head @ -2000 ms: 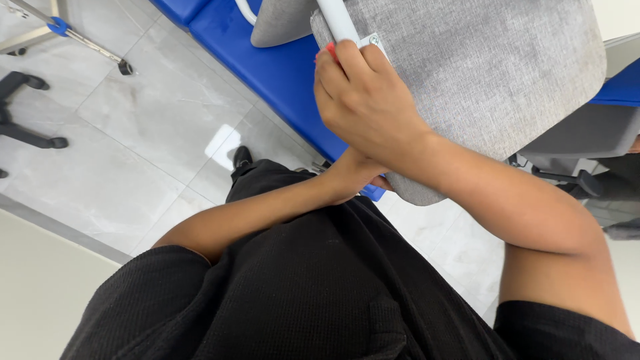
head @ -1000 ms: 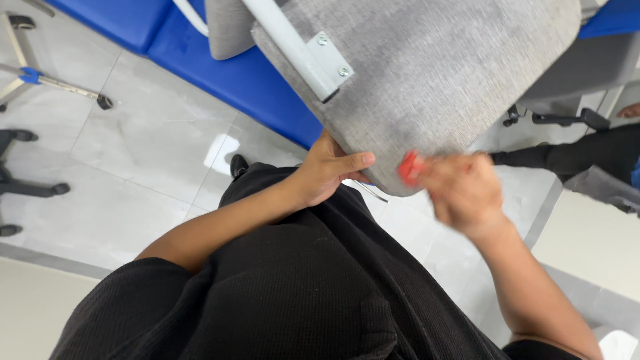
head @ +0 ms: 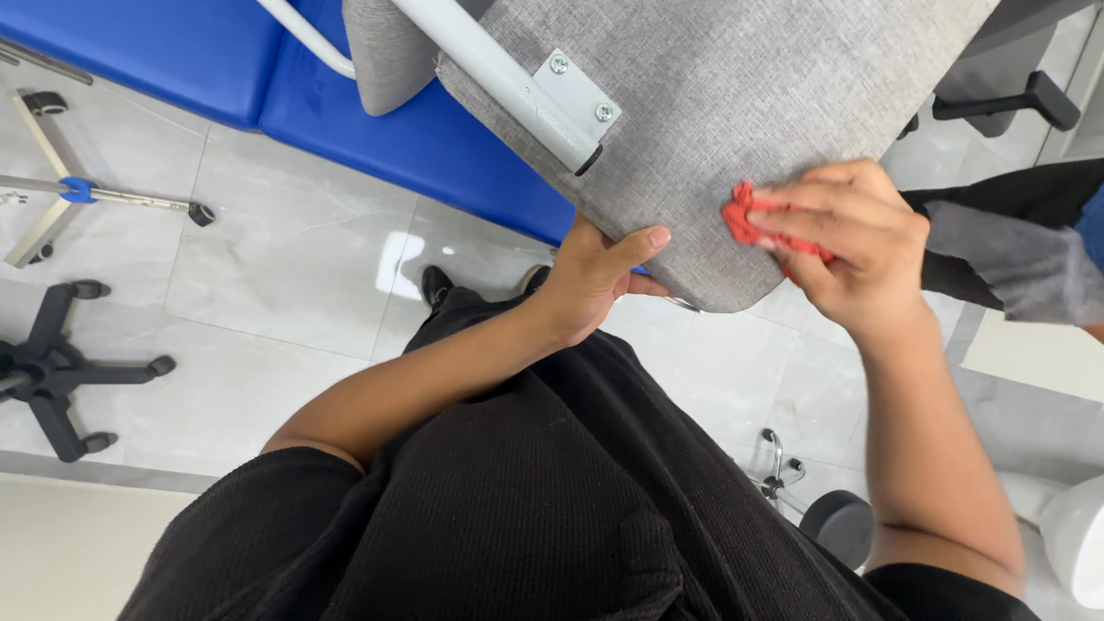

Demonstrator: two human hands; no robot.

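Observation:
A grey fabric-covered panel [head: 716, 112] fills the top middle, tilted. A white metal tube [head: 509, 82] with a flat plate held by two screws is fixed to it. My left hand [head: 595, 280] grips the panel's lower left corner, thumb on the fabric face and fingers underneath, partly hidden. In my right hand [head: 854, 241] is a crumpled red cloth [head: 740, 216], pressed against the fabric near the panel's lower right edge.
Behind the panel lies a blue padded bench [head: 371, 147], with another grey cushion [head: 388, 60] on it. Wheeled chair bases [head: 65, 371] stand on the tiled floor at left. Another person's dark-clothed limb [head: 1009, 233] shows at right, and a round black stool [head: 837, 526] stands lower right.
My right hand has moved from beside the white tube, at upper middle, to the panel's lower right edge with the red cloth. My left hand's thumb now shows on the fabric face.

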